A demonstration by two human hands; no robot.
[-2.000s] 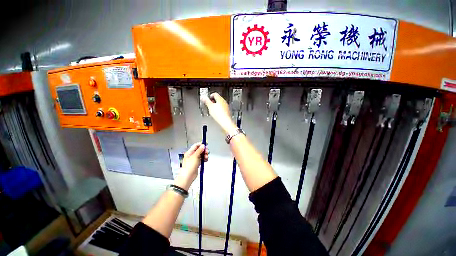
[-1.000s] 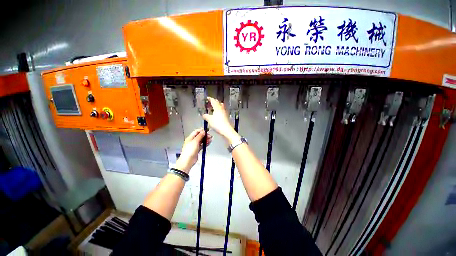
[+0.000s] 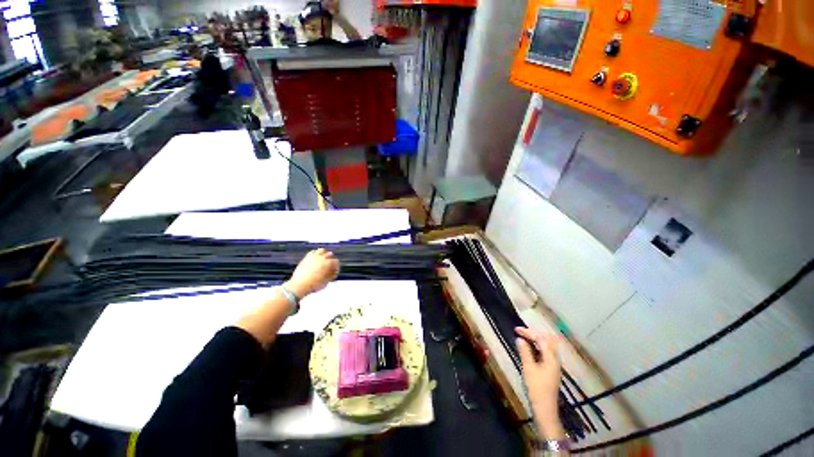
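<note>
My left hand is over the thick bundle of black straps that lies across the white table. Its fingers are bent at the bundle; whether they grip a strap cannot be told. My right hand is at the lower right, over the black strap pile in the long wooden tray. Its fingers are partly curled beside the straps, and a grip cannot be made out. A magenta box with a dark slotted top sits on a speckled cream disc on the white table.
A black pad lies left of the disc. The orange control box is at the upper right, above the machine's pale panel. Black straps curve across the lower right. A red cabinet, a blue thing and a person stand farther back.
The view has turned left and down from the hanging clips to the table. Both hands have left the clip and the strap at it; the left is now over the bundle, the right over the tray.
</note>
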